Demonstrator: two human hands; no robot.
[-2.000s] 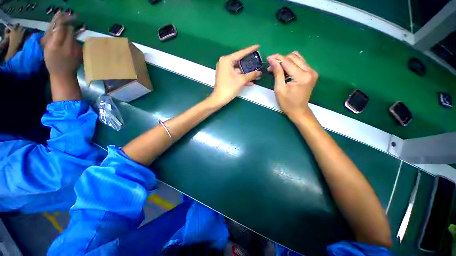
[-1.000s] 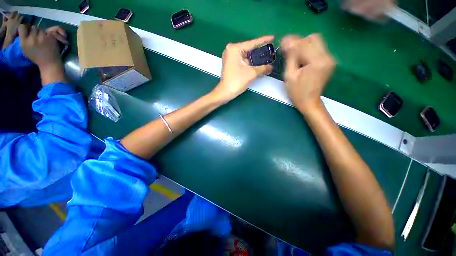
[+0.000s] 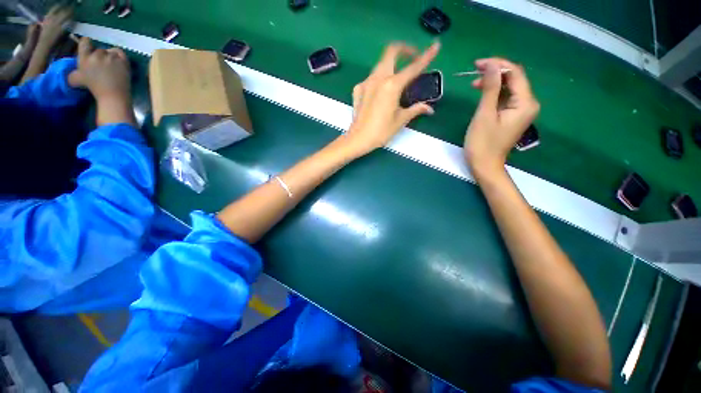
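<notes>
My left hand [image 3: 378,106] is over the white rail with its fingers spread. A smartwatch unit [image 3: 424,87] with a black face and pale rim is between its index finger and thumb, over the belt; no closed grip shows. My right hand [image 3: 503,115] is to the right, over the belt edge, its fingers pinching a thin light needle-like tool [image 3: 468,74] that points left, apart from the unit. Another smartwatch unit [image 3: 528,138] is partly hidden beside my right hand.
More smartwatch units [image 3: 323,60] lie along the green belt [image 3: 369,23]. An open cardboard box [image 3: 196,84] and a clear plastic bag [image 3: 185,164] are at left, beside a blue-sleeved person. Tweezers [image 3: 639,341] lie at right, near a metal post [image 3: 669,239].
The left fingers have spread from their grip on a unit. The right hand with the tool has moved away to the right. A unit now shows beside the right hand.
</notes>
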